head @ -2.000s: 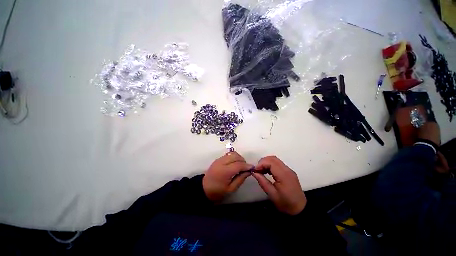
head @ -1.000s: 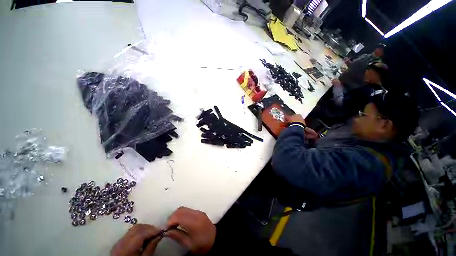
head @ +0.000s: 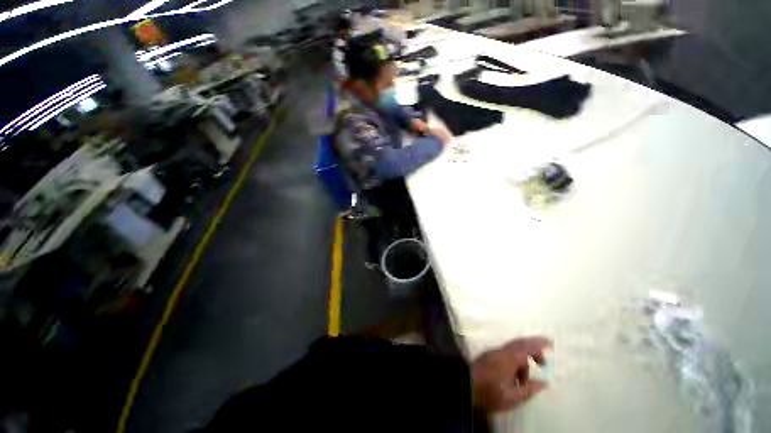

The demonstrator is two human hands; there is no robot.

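My left hand (head: 512, 374) reaches in from the bottom of the view over the near table edge, in a dark sleeve. It is blurred. Its thumb and forefinger are curved and apart, with a pale gap between the tips; no held thing can be made out. My right hand is not in view. Silvery-clear small parts (head: 689, 347) lie scattered on the white table (head: 592, 262) to the right of the hand, blurred. The black tabs and the dark ring heap are not in view.
A power strip or adapter with cables (head: 554, 178) lies mid-table. A masked person (head: 363, 135) sits at the table's far left, near black cloth pieces (head: 541, 95). A white-rimmed bin (head: 406, 260) stands on the floor beside the table. Machines line the left.
The view has swung far to the left, away from the bag, tabs and right-hand neighbour. My hands were together at a small piece; now only my left hand shows, with fingers apart.
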